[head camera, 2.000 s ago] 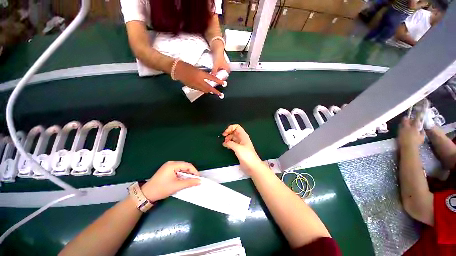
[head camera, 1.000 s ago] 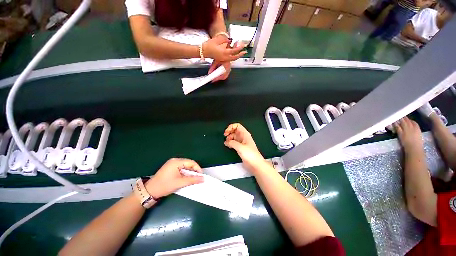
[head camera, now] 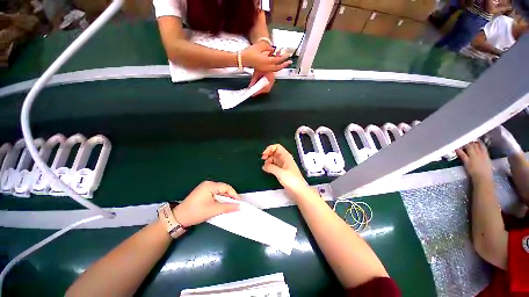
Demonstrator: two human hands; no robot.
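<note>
My left hand (head camera: 207, 203) is closed on a white label sheet (head camera: 255, 226), which slants down to the right over the glossy green bench. My right hand (head camera: 280, 163) is raised over the near edge of the dark green conveyor belt (head camera: 191, 133), fingers curled with the fingertips close together. Whether a label is on its fingertips cannot be seen. Two white plastic housings (head camera: 314, 158) lie on the belt just right of my right hand, with more behind the metal post. Another row of housings (head camera: 87, 168) lies on the belt at the left.
A stack of label sheets (head camera: 241, 288) lies at the bottom edge. Rubber bands (head camera: 355, 215) lie by the slanting metal post (head camera: 429, 122). A white hose (head camera: 35, 98) arches at left. Bubble wrap (head camera: 432, 232) covers the right bench. A person across holds a white strip (head camera: 239, 96); another person's arms (head camera: 484, 209) are at right.
The housings on both sides have shifted left along the belt, the right pair now nearer my right hand. My hands have barely moved. The person across has drawn their hands and strip back.
</note>
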